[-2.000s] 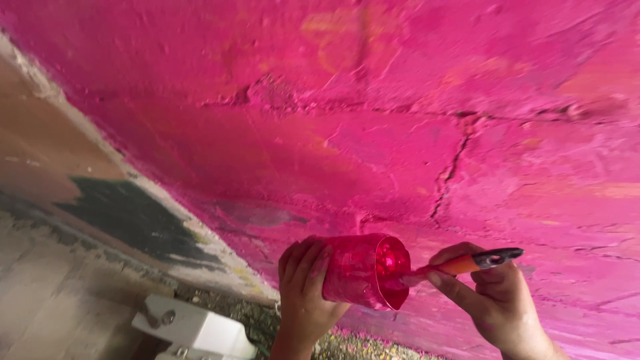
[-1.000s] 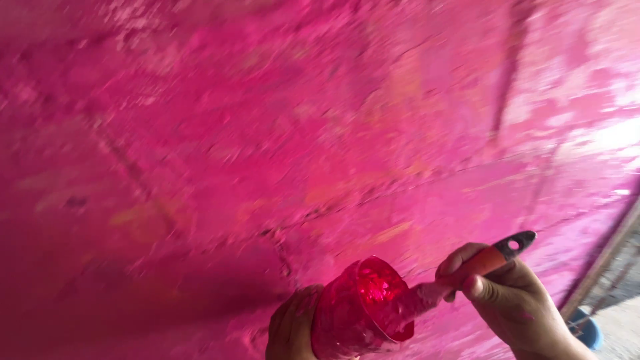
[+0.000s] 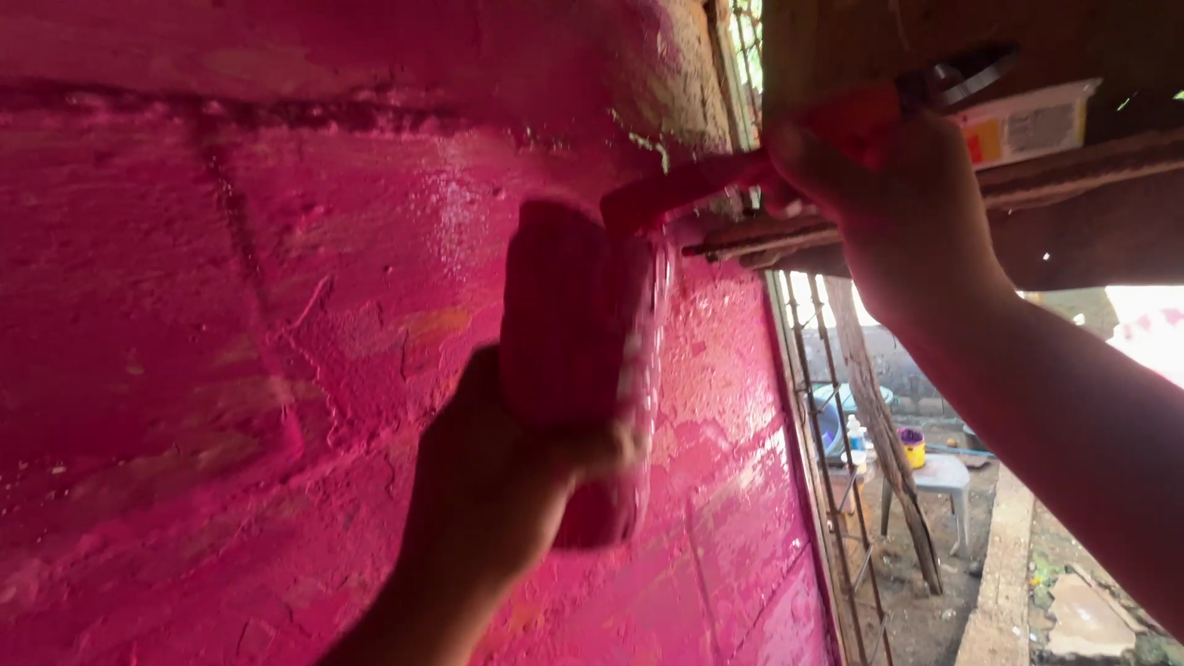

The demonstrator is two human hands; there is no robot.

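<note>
My left hand (image 3: 504,462) grips a pink-coated container (image 3: 573,361) around its lower part, in front of a rough pink-painted wall (image 3: 370,370). The container's inside is not visible. At the upper right, my right hand (image 3: 888,185) holds a paintbrush (image 3: 694,185) with an orange-red and black handle. The brush's pink-covered bristles point left, at the top of the container near the wall's edge; whether they touch it or the wall I cannot tell. Both hands and the brush are somewhat blurred.
A wooden shelf edge (image 3: 1091,171) juts out at the upper right, bearing a white tub (image 3: 1027,125). Below stand a metal rebar frame (image 3: 837,462), a slanting wooden post (image 3: 879,435) and a plastic stool (image 3: 939,476) with a yellow paint pot (image 3: 911,447).
The brush has come out of the container's mouth and is now at its top beside the wall's edge. The view has swung far toward the wall's right end.
</note>
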